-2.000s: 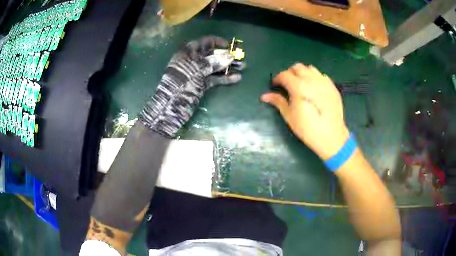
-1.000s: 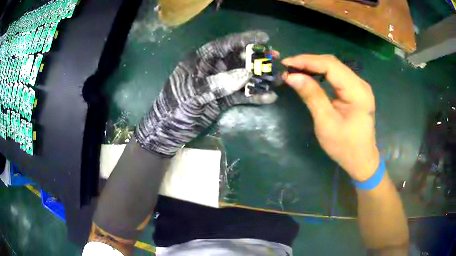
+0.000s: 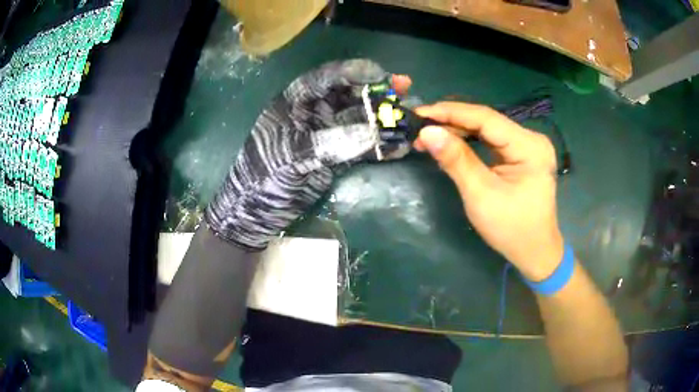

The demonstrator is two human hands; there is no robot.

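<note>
My left hand (image 3: 306, 138), in a black-and-white knit glove, holds a small circuit board (image 3: 369, 115) on edge, its parts side with a yellow block facing right. My right hand (image 3: 498, 176), bare with a blue wrist strap (image 3: 553, 272), pinches the dark end of an output cable (image 3: 418, 127) between thumb and forefinger, close against the board's right side. The cable's fine lead tips are too small to make out. More of the dark cable (image 3: 529, 109) shows behind my right hand.
A black foam sheet (image 3: 100, 176) with rows of green boards (image 3: 31, 130) lies at left. An amber cone (image 3: 276, 23) hangs at top. A wooden shelf (image 3: 536, 31) is at the back. A white pad (image 3: 299, 276) lies under my left forearm. Blue bins (image 3: 88, 325) are lower left.
Since the earliest frame, the board has turned to show its parts side, and my right hand has come up to it with the cable. Since the middle frame, both hands have shifted slightly left.
</note>
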